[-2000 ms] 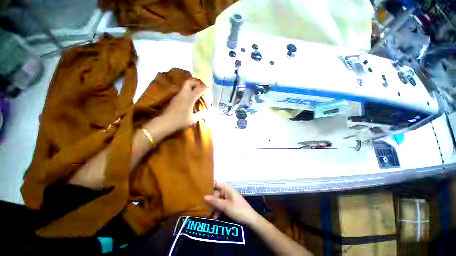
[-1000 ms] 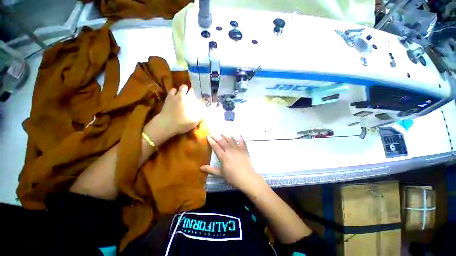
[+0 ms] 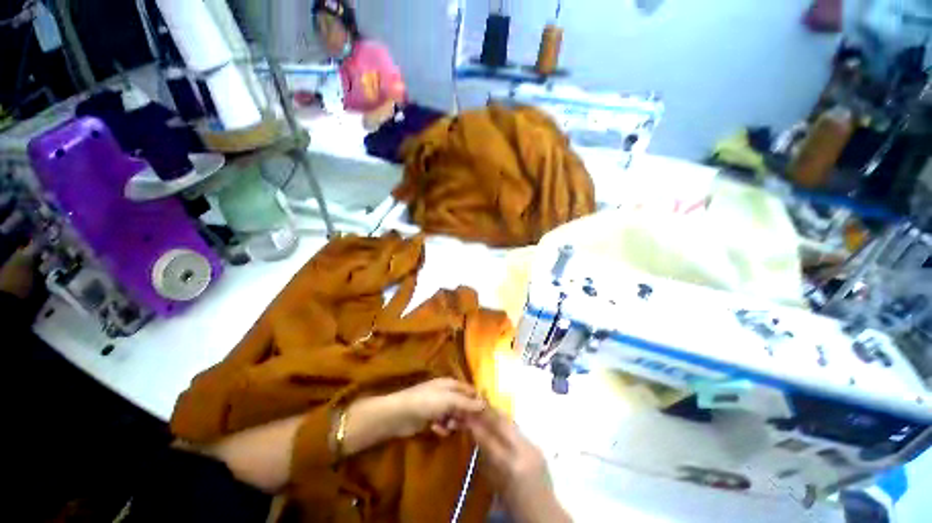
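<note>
A rust-brown garment [image 3: 276, 358] lies gathered on the white table, its right edge at the lit needle area of the white sewing machine [image 3: 715, 358]. My left hand [image 3: 434, 406], with a bracelet at the wrist, rests on the garment with its fingers bent; its fingertips meet those of my right hand [image 3: 508, 457], which is blurred. A narrow white cord [image 3: 467, 484] hangs down just below the meeting fingers; which hand has it cannot be told. Thread snips [image 3: 715, 477] lie under the machine arm.
A purple overlock machine [image 3: 123, 209] stands at left with a white thread cone [image 3: 233, 97]. A rust garment bundle [image 3: 501, 174] lies behind the work. Pale yellow cloth [image 3: 715, 245] drapes behind the machine. A person in pink [image 3: 370, 77] sits opposite.
The view has tilted up, showing the bundle, overlock machine and person. My left hand has moved down from the needle area. My hands have come together, and a white cord shows below them.
</note>
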